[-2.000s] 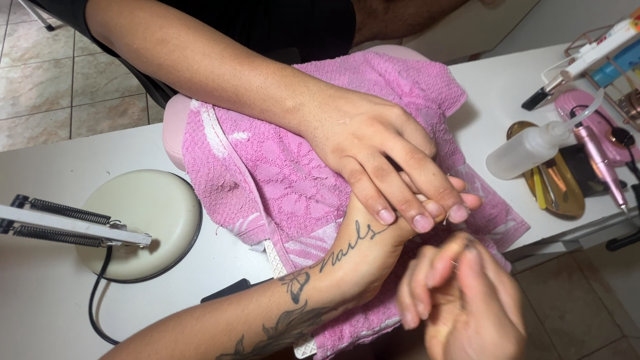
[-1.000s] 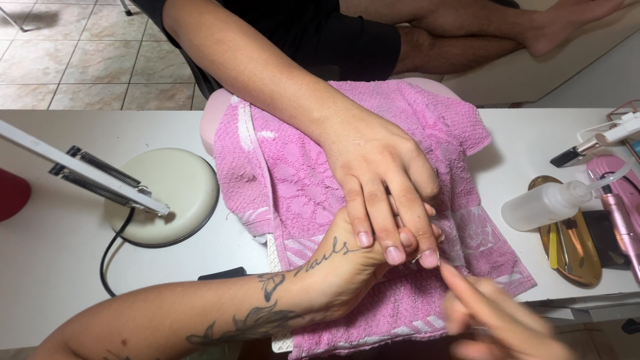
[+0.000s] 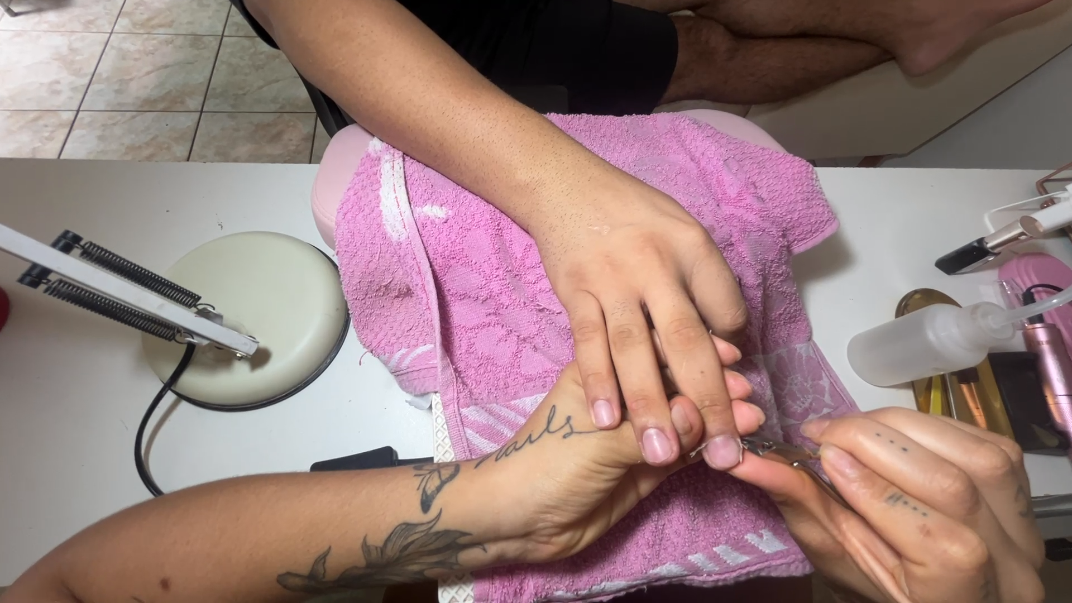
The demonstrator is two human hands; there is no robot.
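My left hand [image 3: 586,477], tattooed at the wrist, lies under another person's hand [image 3: 645,251] and holds its fingers from below, my thumb between two of them. My right hand [image 3: 913,494] grips a small metal cuticle nipper [image 3: 779,452], its tip at the nail of the person's index finger. Most of the tool's handles are hidden by my fingers. A pink towel [image 3: 502,293] lies beneath the hands, draped over a pink rest [image 3: 331,184].
On the white table [image 3: 67,435] a lamp base [image 3: 251,310] with a spring arm stands left. At right are a translucent pump bottle [image 3: 921,343], a gold tray [image 3: 921,301] with tools, a pink handpiece [image 3: 1051,360] and a black-tipped tool [image 3: 971,251]. A dark object [image 3: 356,461] lies near my forearm.
My right hand, blurred and a little apart from the person's fingers one second ago, is now at the index fingertip with the nipper. The person's hand stays in my left hand.
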